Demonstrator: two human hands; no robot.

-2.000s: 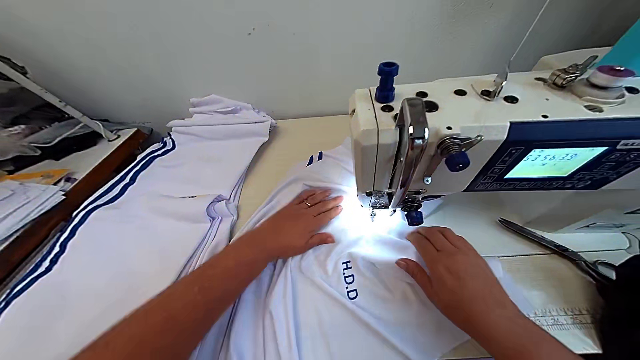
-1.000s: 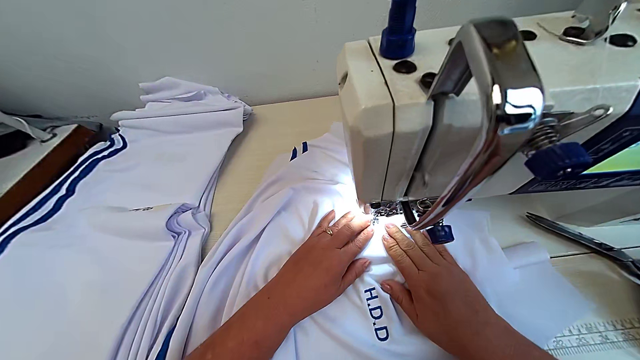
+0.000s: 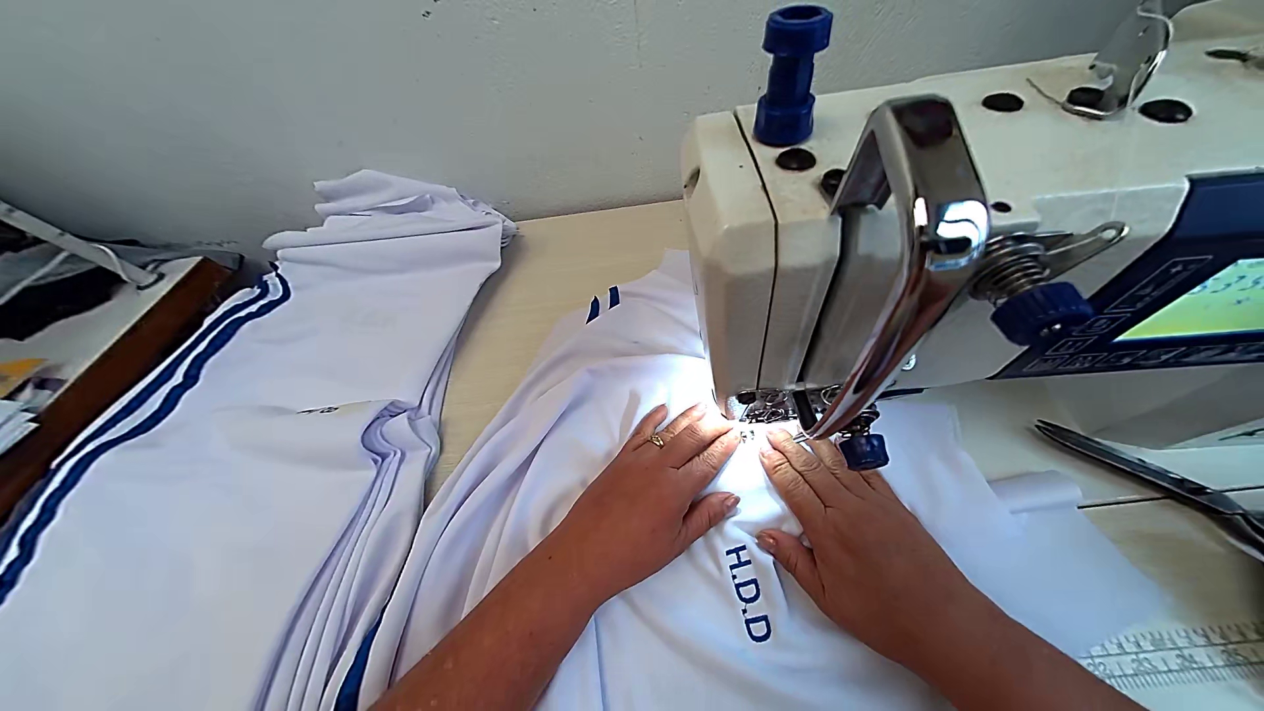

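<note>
White fabric (image 3: pixel 553 474) with dark blue lettering and two short blue stripes lies under the needle area of a white industrial sewing machine (image 3: pixel 736 276), where a bright lamp shines. My left hand (image 3: pixel 652 499) rests flat on the cloth just left of the presser foot, a ring on one finger. On the other side my right hand (image 3: pixel 854 528) presses on the fabric, fingertips close to the foot. Neither hand grips anything. Glare and the machine's head hide most of the needle and foot.
A stack of white garments with blue stripes (image 3: pixel 247 464) lies at the left. Dark scissors (image 3: pixel 1155 474) and a clear ruler (image 3: pixel 1175 657) are at the right. A brown-edged shelf (image 3: pixel 109 375) stands far left, and a wall (image 3: pixel 553 99) rises behind the table.
Two seconds ago my hands were farther apart; my right hand has moved left, toward the presser foot. Both hands have stayed beside it since one second ago. The view has shifted.
</note>
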